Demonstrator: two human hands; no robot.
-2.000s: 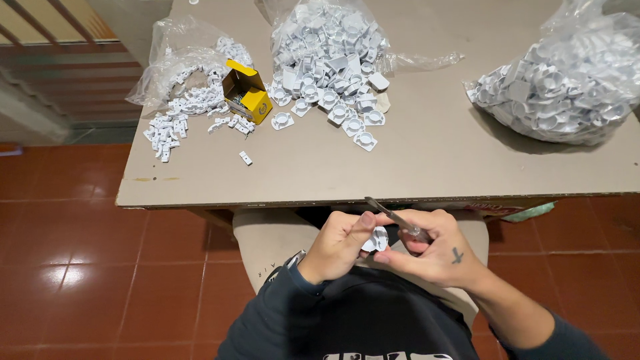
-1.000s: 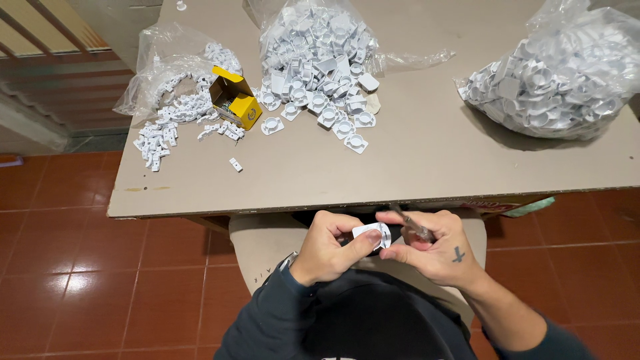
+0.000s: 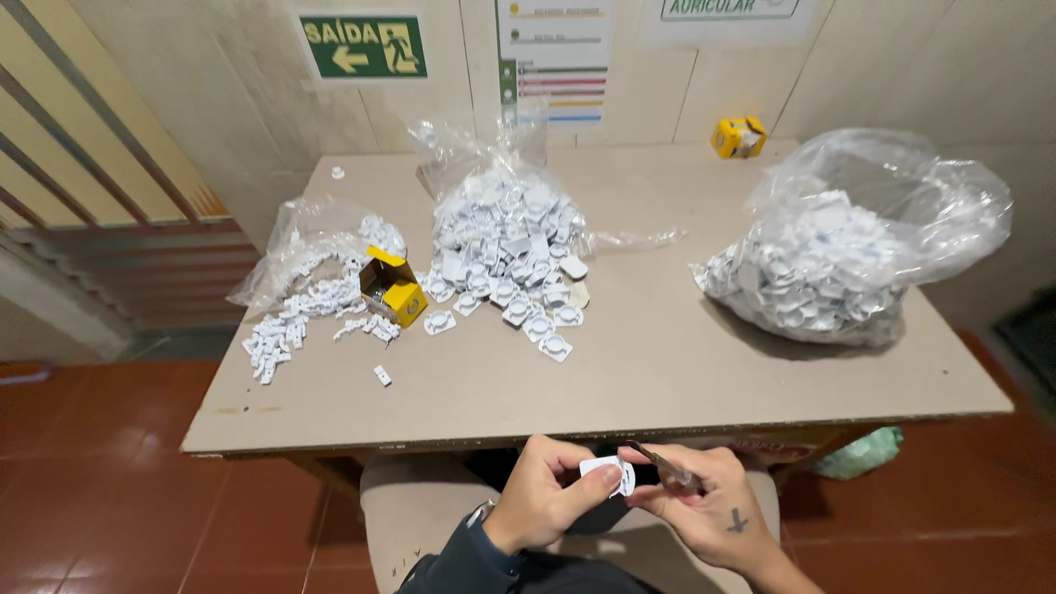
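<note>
Over my lap, below the table's front edge, my left hand (image 3: 549, 495) grips a small white plastic part (image 3: 606, 476) between thumb and fingers. My right hand (image 3: 701, 499) holds a thin dark-tipped hand tool (image 3: 664, 466), perhaps a screwdriver, and its fingertips meet the right side of the white part. The tool's tip points up and left, above the part. On the table lie a heap of white plastic parts with round rings (image 3: 503, 239), small white plastic pieces (image 3: 272, 342), and an open yellow cardboard box (image 3: 400, 297) with small metal items inside.
A clear plastic bag full of white parts (image 3: 817, 272) stands on the right of the table (image 3: 660, 388). A second yellow box (image 3: 739, 137) is at the back by the wall. One small white piece (image 3: 382, 375) lies apart near the front left. A chair seat (image 3: 396, 511) is beneath me.
The view has tilted up, showing the wall. Since two seconds ago the white part has turned in my fingers, its flat side now facing up. Both hands still hold their items.
</note>
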